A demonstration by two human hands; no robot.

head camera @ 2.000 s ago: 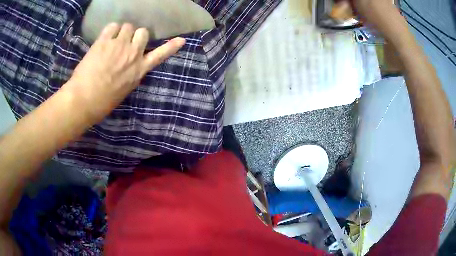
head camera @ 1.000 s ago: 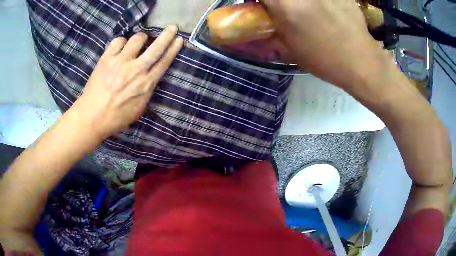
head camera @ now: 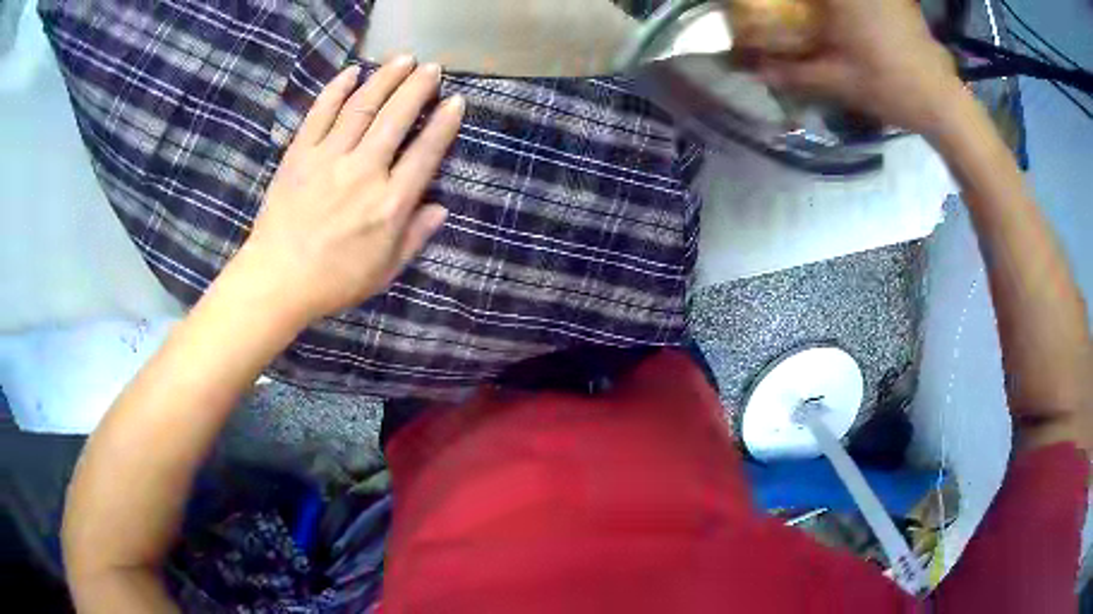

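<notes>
The plaid garment (head camera: 539,204), dark purple-black with white lines, lies over the front of the cream pressing pad (head camera: 491,36). Its straight top edge runs across the pad. My left hand (head camera: 348,192) lies flat on the cloth, palm down, with its fingertips at that edge. My right hand (head camera: 851,60) grips the handle of the steam iron (head camera: 767,114) at the upper right. The iron is blurred, and its tip is near the right end of the cloth edge. Whether its plate touches the cloth is hard to tell.
The white table cover (head camera: 803,216) shows right of the garment. Black cords (head camera: 1031,60) run off at the upper right. Below are speckled floor (head camera: 779,300), a white round disc (head camera: 797,396) with a pole, a blue thing beneath it, and dark patterned cloth (head camera: 252,558) at lower left.
The iron first came left from the far right onto the cloth edge, then moved back right. My left hand has stayed on the cloth, its thumb now lower. The view has shifted.
</notes>
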